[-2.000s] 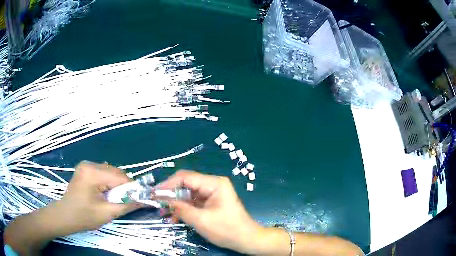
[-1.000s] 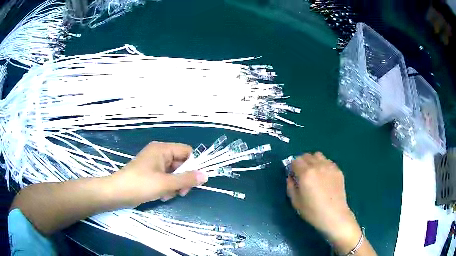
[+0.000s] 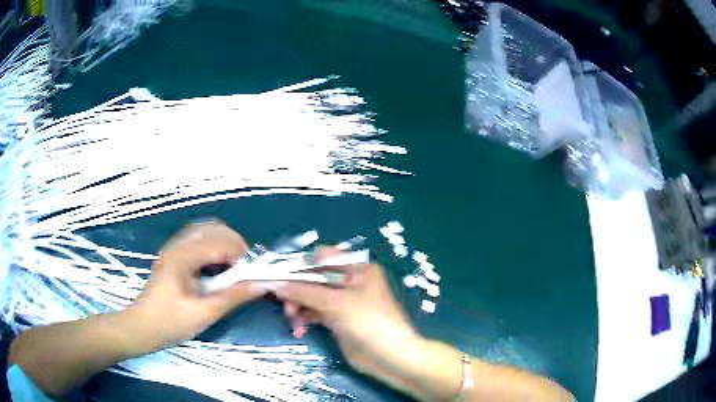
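Note:
My left hand is closed around several white cables, their tips fanned to the right. My right hand is at those tips, its fingers against the cable ends; the picture is blurred there, and whether it holds a cable end or a small piece cannot be told. Small white pieces lie in a loose group on the dark green table, just right of my right hand. A large pile of white cables lies beyond my hands, tips to the right.
More white cables lie on the near side of my hands. Clear bins with small shiny parts stand at the far right. A white sheet at the right bears a grey metal device and a purple square.
The view has shifted. My right hand has moved back left from beyond the cable tips to the held cables. The small white pieces it covered show again. My left hand still holds the cables.

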